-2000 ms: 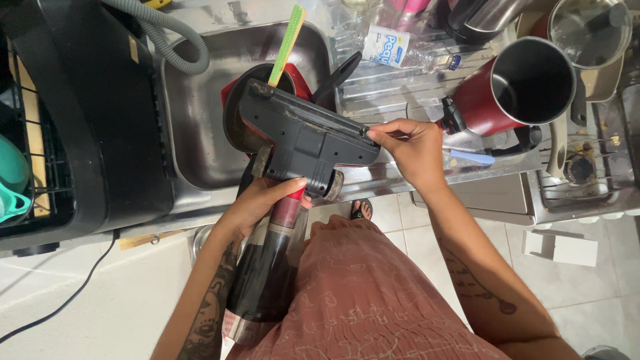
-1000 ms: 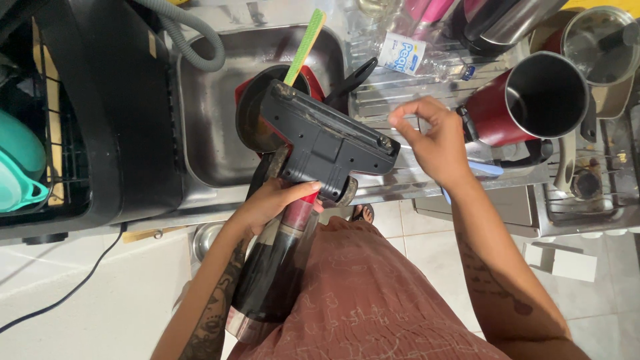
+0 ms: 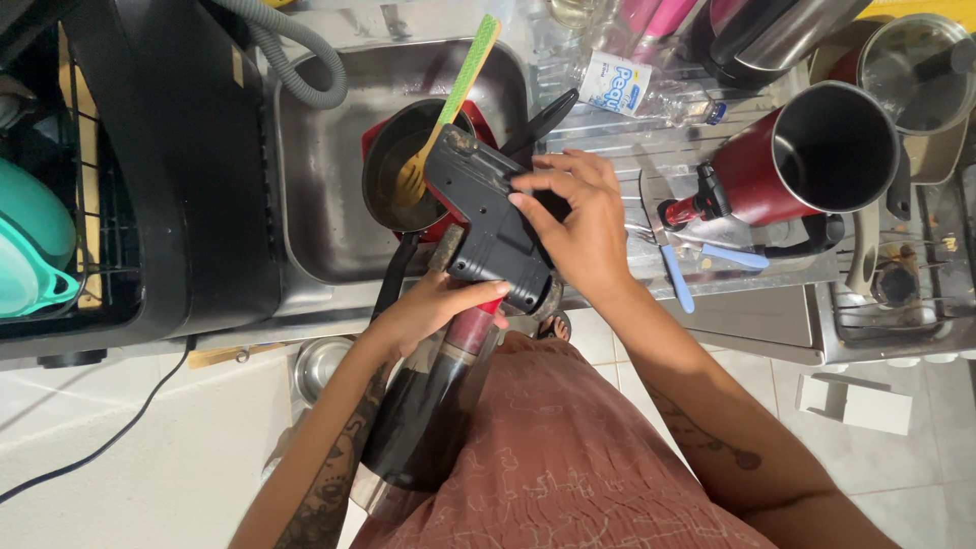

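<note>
A black vacuum cleaner floor head (image 3: 496,221) is tilted over the front edge of the sink, its underside up, with dusty debris along the slot and on its wheels. My left hand (image 3: 435,305) grips its red neck, where the dark cylindrical vacuum body (image 3: 419,419) runs down against my clothing. My right hand (image 3: 583,217) is at the slot, thumb and fingertips close together by its edge; whether they pinch any debris cannot be told. The right part of the head is hidden behind this hand.
In the steel sink (image 3: 320,221) lie a dark pan (image 3: 389,152) and a green-handled slotted spatula (image 3: 469,72). The drainboard at right holds a plastic bottle (image 3: 618,84), blue-handled cutlery (image 3: 675,278) and a red pot (image 3: 762,164). A black appliance (image 3: 206,175) stands left, beside a grey hose (image 3: 293,61).
My right hand was at the slot's right end, then lifted off it, and is now back at the slot, further left. The vacuum head has tilted further, its right end lower.
</note>
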